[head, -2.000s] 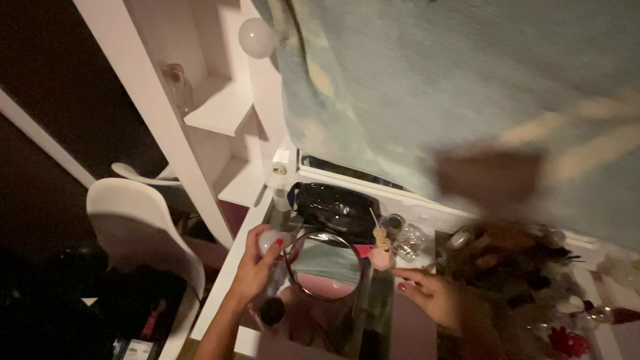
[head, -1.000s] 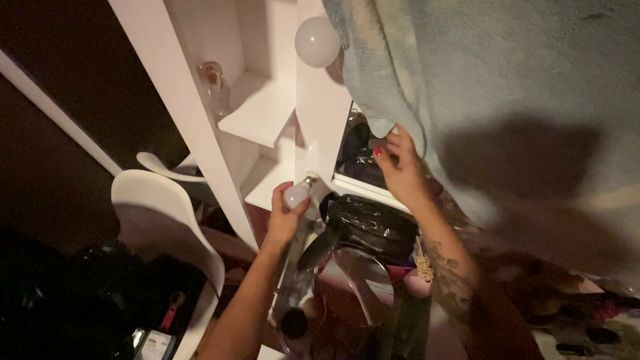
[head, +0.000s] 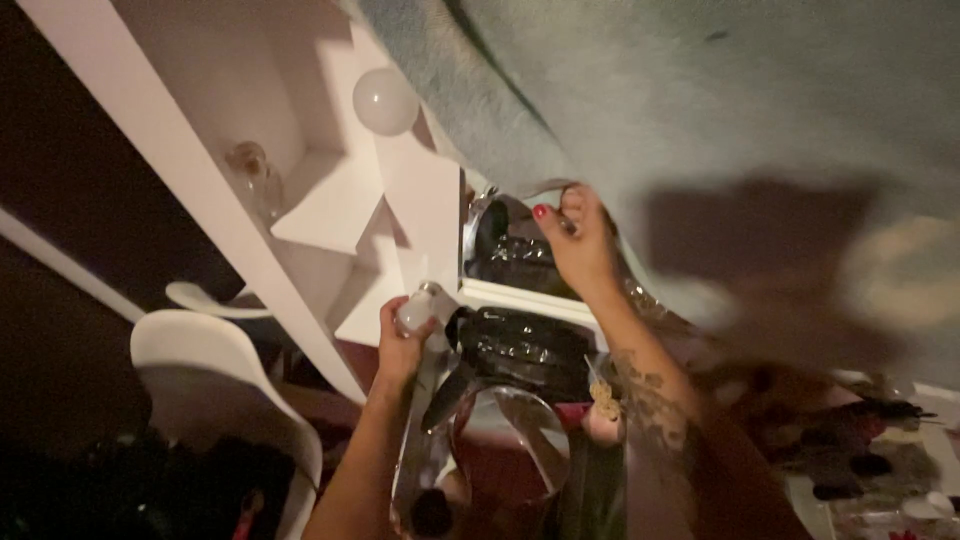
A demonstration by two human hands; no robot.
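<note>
My left hand [head: 403, 334] is closed around a white light bulb [head: 415, 313] whose metal base points up toward a socket on a white frame [head: 386, 172]. Higher on that frame sits another round white bulb [head: 385, 101]. My right hand [head: 583, 236] pinches the lower edge of a pale blue-green cloth [head: 675, 90] and holds it off a mirror [head: 517, 225]. Below the mirror lies a glossy black bag [head: 525, 345], with a round mirror [head: 517, 435] in front of it. A pink bottle with a gold bow [head: 604, 401] stands beside the bag.
White shelves [head: 330, 195] with a glass item [head: 255, 176] rise at the left. A white chair [head: 217, 375] stands lower left. A dark-ended brush [head: 431, 511] is near my left forearm. Cosmetics and brushes [head: 862, 450] crowd the right.
My right hand has moved from beside the pink bottle up to the cloth's edge. The cloth's lower edge is now raised, showing more mirror than a second ago. My left hand still holds the bulb.
</note>
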